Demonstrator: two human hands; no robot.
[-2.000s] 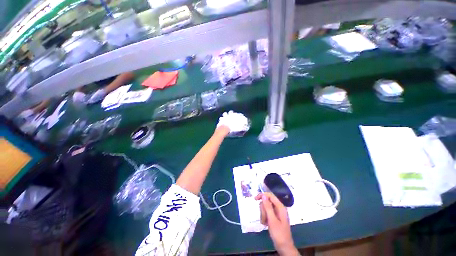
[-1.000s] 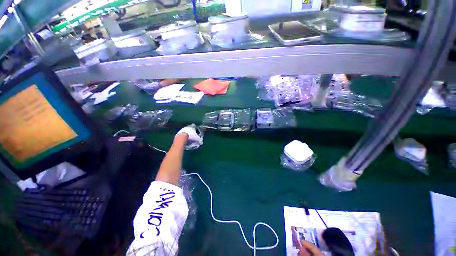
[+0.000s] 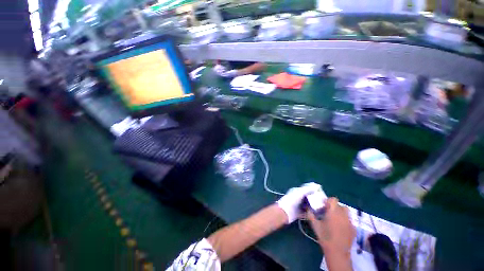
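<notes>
My left hand, in a white glove, holds a white device unit above the bench, left of the printed paper. My bare right hand is closed around the unit's right side, its fingers against it. A white cable runs over the bench to my hands and loops below them; its plug is hidden. The black mouse lies on the printed paper. The picture is blurred.
A crumpled clear bag lies left of the cable. The monitor and keyboard stand at left. A bagged unit sits beside the metal post. Clear trays lie on the far side. Another person's gloved hand shows beyond.
The view has swung left. My left hand has come back from the far side with a white unit. My right hand has left the mouse and closed on the unit.
</notes>
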